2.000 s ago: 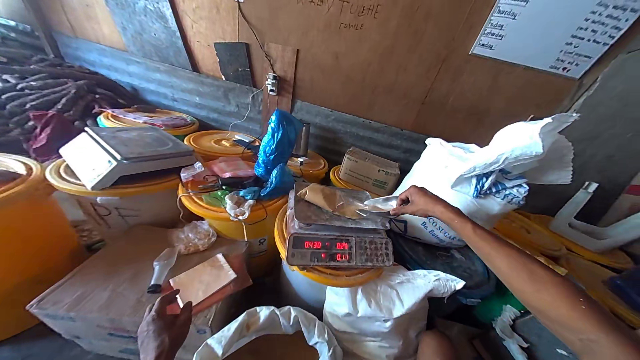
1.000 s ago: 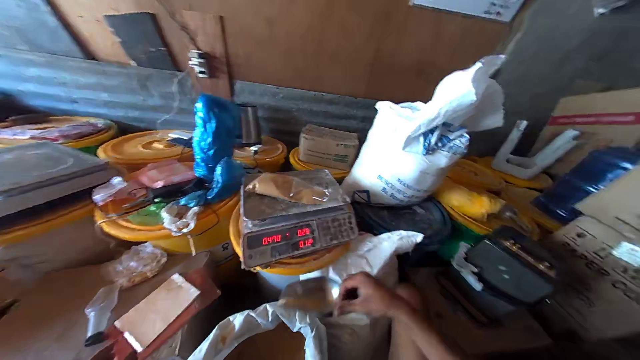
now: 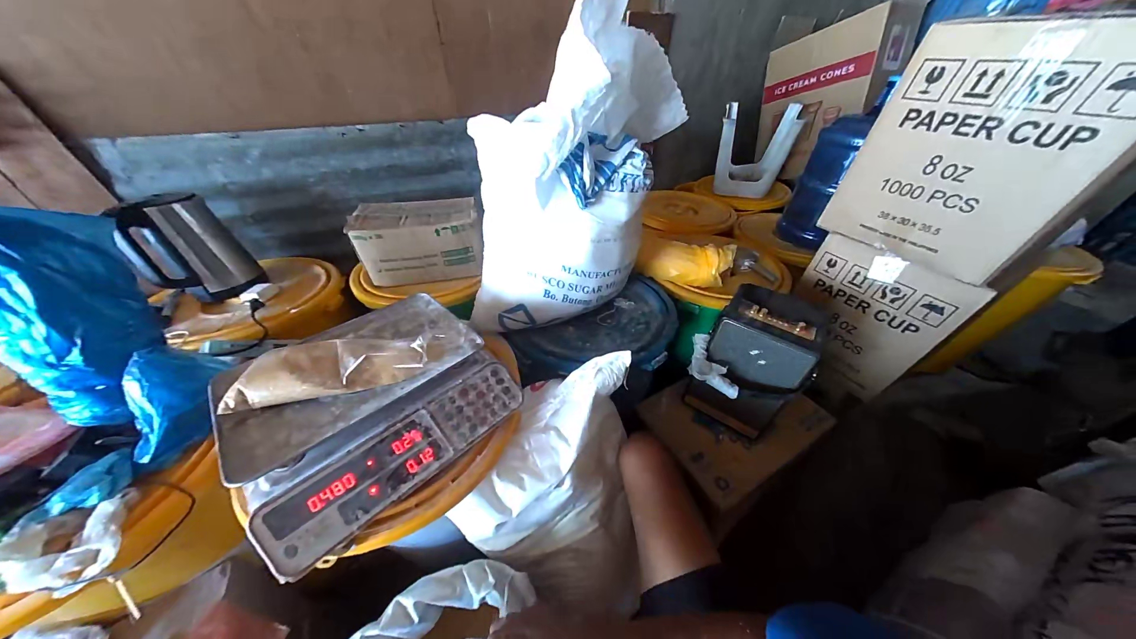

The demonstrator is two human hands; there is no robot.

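A digital scale [image 3: 382,461] with lit red digits sits tilted on a yellow-lidded bucket [image 3: 479,475]. On its metal pan lies a clear plastic bag of brown powder [image 3: 328,368]. Below the scale, an open white sack [image 3: 461,590] shows at the bottom edge, partly cut off. My right hand [image 3: 550,624] is only a blurred strip beside that sack's mouth, with the forearm running right; its fingers and anything in them are hidden. My left hand is out of view. Another white woven sack [image 3: 568,461] stands right of the scale, against my bent leg.
Behind stand a full white sugar sack [image 3: 568,240], a small carton [image 3: 415,244] and a steel electric kettle [image 3: 186,244]. Blue plastic bags [image 3: 67,311] are at left. To the right are a black device [image 3: 763,346], paper cup cartons [image 3: 985,151] and a blue water jug [image 3: 825,177].
My right hand has left the bag on the scale, held a metal scoop by the open sack one second ago, and is now mostly below the frame. The view has swung right, losing my left hand.
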